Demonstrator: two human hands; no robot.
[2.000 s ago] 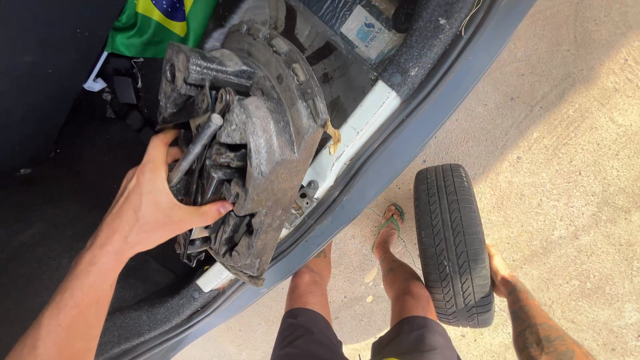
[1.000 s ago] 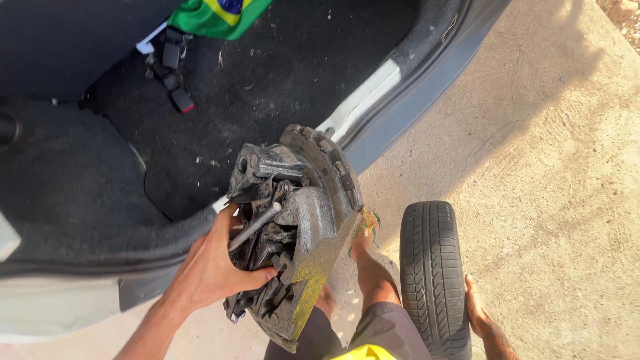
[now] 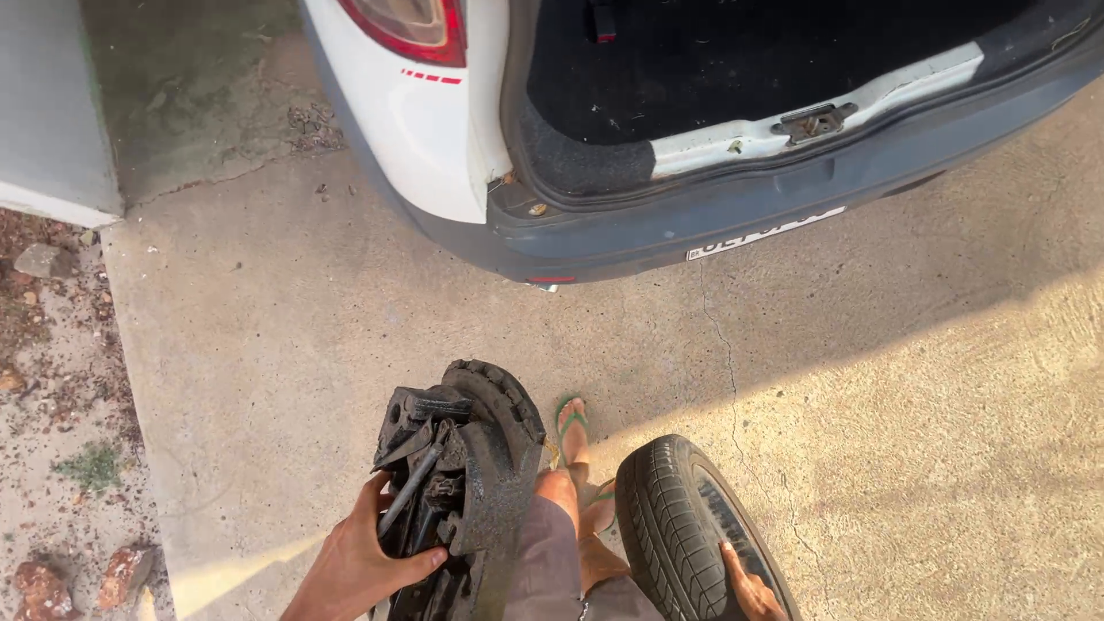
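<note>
My left hand [image 3: 371, 552] grips a dark, dirty holder packed with metal tools [image 3: 466, 500], thumb on its near side and fingers around its left edge. A metal rod [image 3: 414, 487] lies slanted in it, and its top end is rounded with a notched rim. At the right, my right hand [image 3: 749, 586] holds a car wheel with a black tyre [image 3: 668, 526], the fingers lying on the side by the rim. The wheel is upright and tilted beside my legs; its lower part is cut off by the frame.
A white car's open boot [image 3: 733, 69] with a grey rear bumper [image 3: 621, 233] stands ahead. My feet in green flip-flops [image 3: 572, 423] are on the concrete ground [image 3: 302, 345]. A wall corner [image 3: 60, 112] is at upper left, with rocks [image 3: 125, 573] along the left edge.
The tool holder in my left hand has moved out of the boot area and is now over the ground beside my legs. The wheel has stayed at my right hand. The view has swung left.
</note>
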